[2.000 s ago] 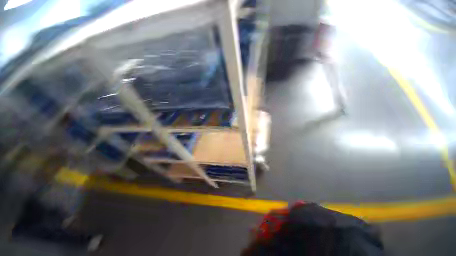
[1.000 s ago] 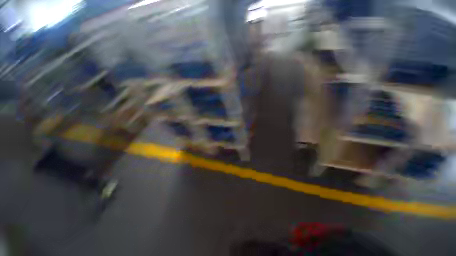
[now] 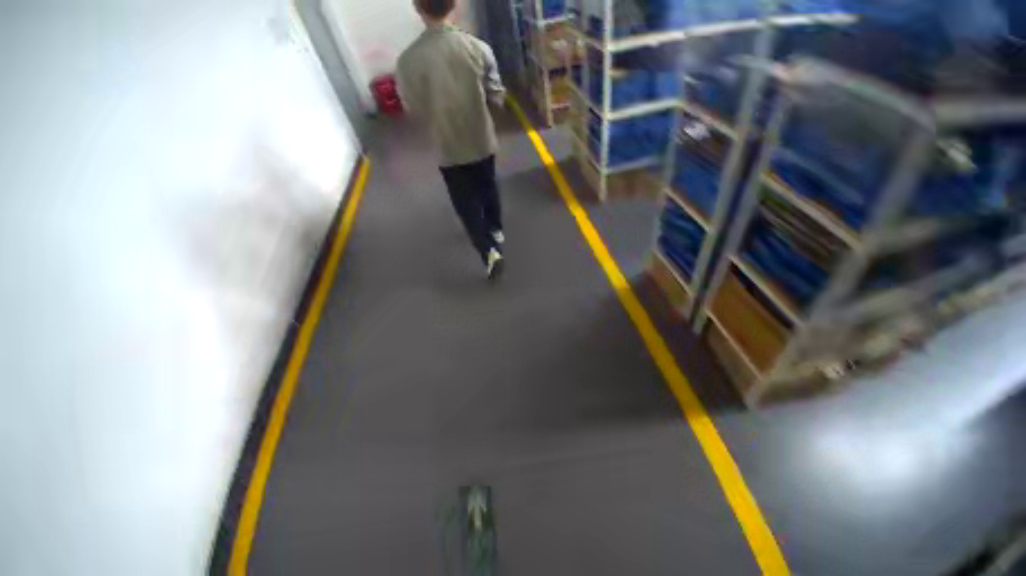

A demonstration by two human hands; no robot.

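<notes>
Neither of my hands is in view. Nearest in front of me is a grey floor walkway (image 3: 450,371) between two yellow lines. The left yellow line (image 3: 295,377) runs along the foot of a white wall. The right yellow line (image 3: 647,326) runs beside the storage racks. A greenish, blurred shape (image 3: 477,527), perhaps the tip of a shoe, shows at the bottom edge.
A person (image 3: 456,107) in a beige top and dark trousers walks ahead, back turned. White storage racks (image 3: 776,214) packed with blue items stand on the right. A white wall (image 3: 146,259) fills the left. A red object (image 3: 386,95) sits at the far end.
The view has turned from the racks and the crossing yellow line to look along the walkway. The white wall and the walking person now show. The dark and red shape at the bottom is gone.
</notes>
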